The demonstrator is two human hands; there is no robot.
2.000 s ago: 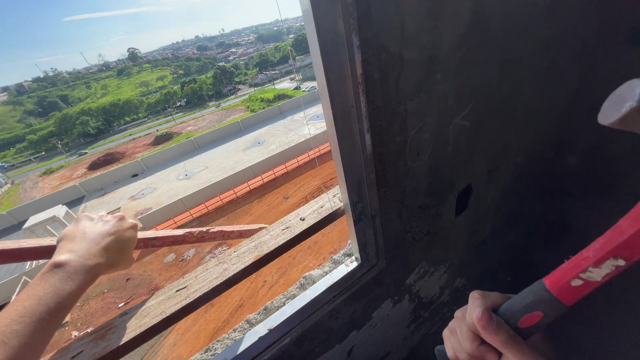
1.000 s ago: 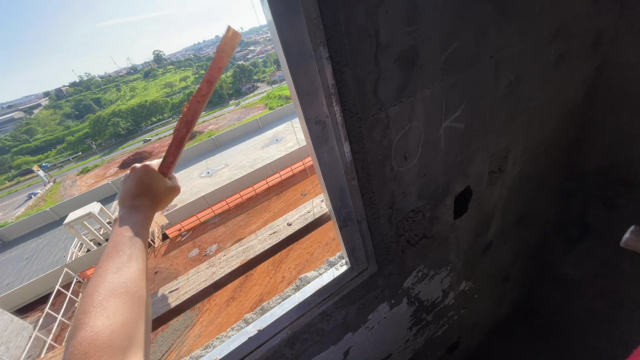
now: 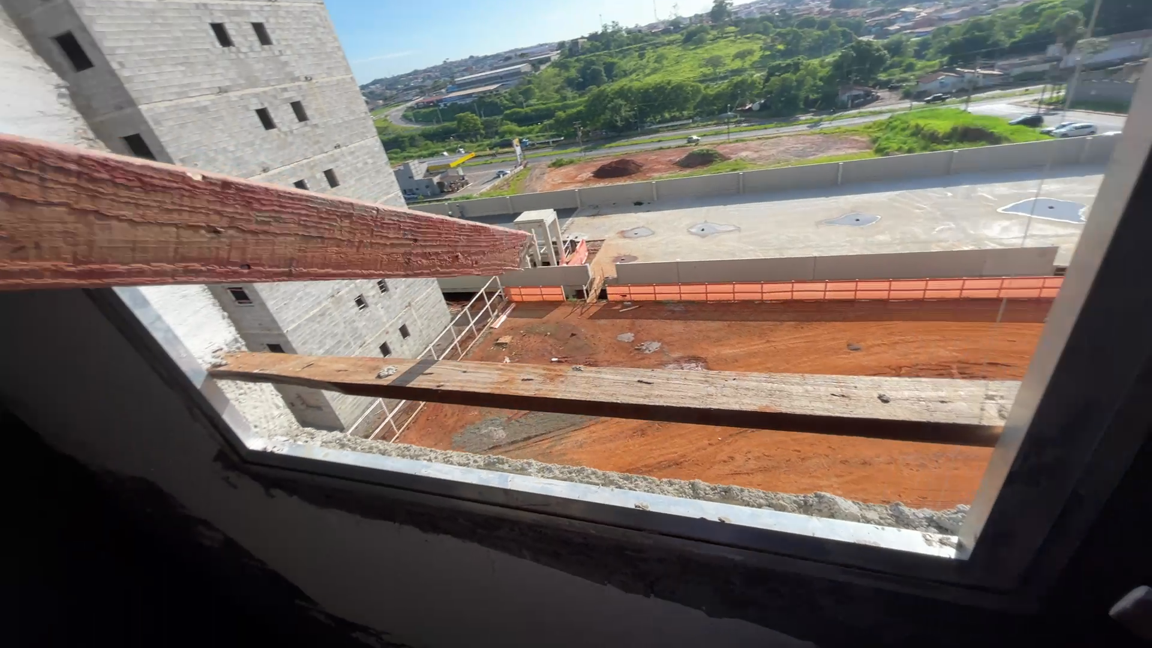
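Observation:
A reddish, rough wooden board (image 3: 261, 220) reaches in from the left edge across the upper left of the window opening, close to the camera. Neither of my hands shows, so what holds the board is hidden. A second, grey-brown wooden plank (image 3: 630, 391) spans the opening from side to side above the sill. At the lower right edge a small part of a pale rounded object (image 3: 1132, 607) shows, perhaps the hammer's head; the rest of it lies out of view.
The metal window frame (image 3: 585, 499) surrounds the opening, with rough mortar (image 3: 765, 495) along its outer sill. Dark wall lies below. Outside, far down, are red earth (image 3: 765, 459), an orange barrier (image 3: 837, 290) and a concrete-block building (image 3: 243, 108).
The view has swung left toward the window. My left hand, earlier gripping the reddish board, is out of view. The board, raised one second ago, now lies nearly level across the left side.

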